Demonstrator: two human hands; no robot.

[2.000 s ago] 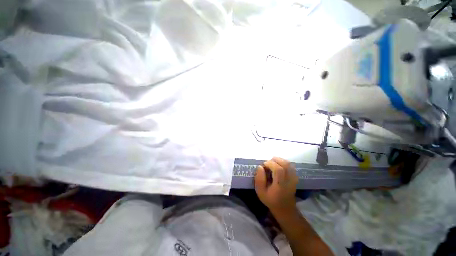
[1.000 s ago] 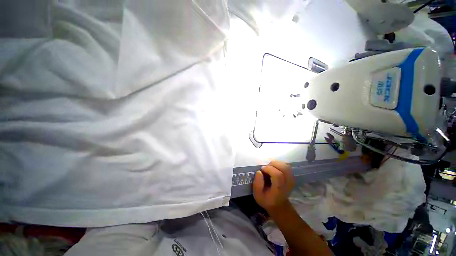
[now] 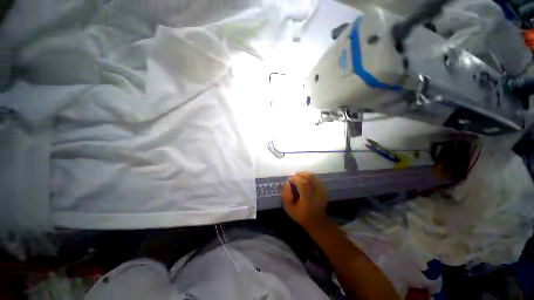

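A large white fabric garment piece (image 3: 146, 158) lies spread and wrinkled over the table's left side, its hemmed edge along the front. My right hand (image 3: 304, 199) rests at the table's front edge, just right of the fabric and not touching it. Its fingers are curled in a loose fist with a dark gap between them; I see no fabric in it. My left hand is not in view. The sewing machine head (image 3: 375, 64) stands at upper right. The needle area is overexposed, and no fabric shows clearly there.
Thread snips (image 3: 383, 151) lie right of the needle area. A grey measuring tape strip (image 3: 269, 188) runs along the front edge. A dark object (image 3: 454, 153) sits at the table's right end. White cloth heaps (image 3: 462, 220) hang at lower right. White thread hangs over my lap.
The view has shifted, so the machine head appears further left and more of its arm shows. My right hand stays in a fist at the front edge. The fabric lies much as before.
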